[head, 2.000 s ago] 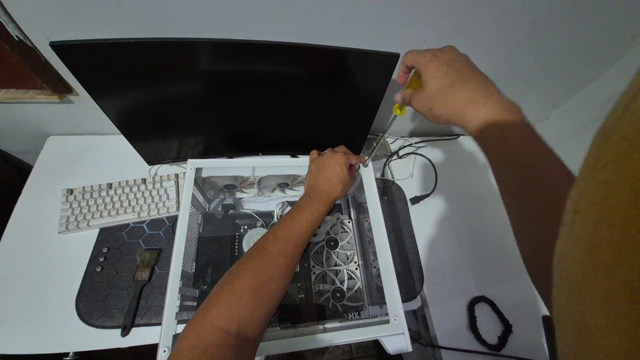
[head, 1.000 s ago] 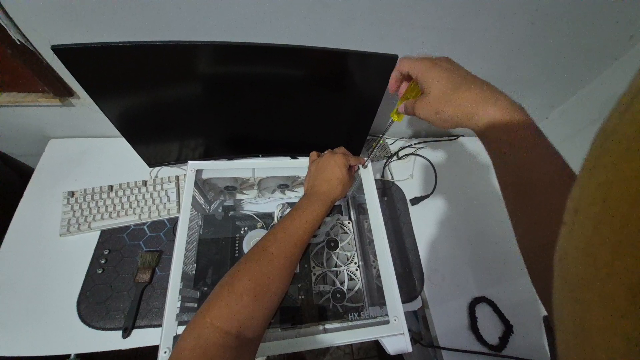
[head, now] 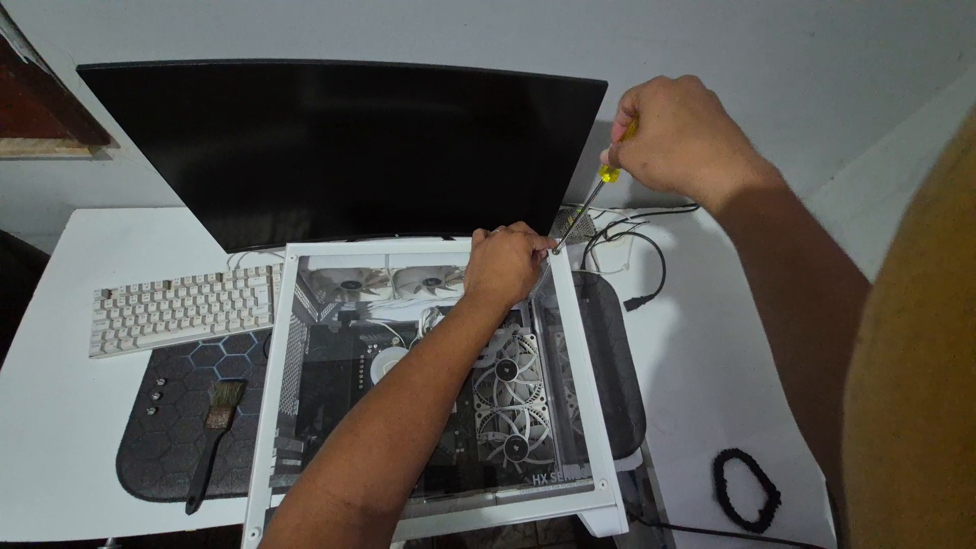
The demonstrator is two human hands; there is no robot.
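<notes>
A white computer case [head: 598, 381] lies on its side with a transparent side panel [head: 335, 427] facing up; white fans [head: 512, 404] show through it. My right hand [head: 679, 137] grips the yellow handle of a screwdriver [head: 591, 200] from above. Its shaft slants down to a screw [head: 556, 250] at the case's far right corner. There my left hand [head: 507, 263] rests on the far edge of the case, a fingertip beside the screwdriver tip. Whether the left fingers hold anything cannot be told. Several small screws [head: 156, 396] sit on the black desk mat [head: 175, 465].
Behind the case stands a black monitor [head: 343, 152]. A white keyboard [head: 187, 309] and a black-handled brush [head: 206, 450] are at the left. Black cables [head: 659, 267] lie at the back right, and a black braided loop [head: 747, 488] lies on the white desk [head: 701, 381].
My right hand has turned on the screwdriver handle, and its fingers sit differently around it. The left hand stays at the same corner.
</notes>
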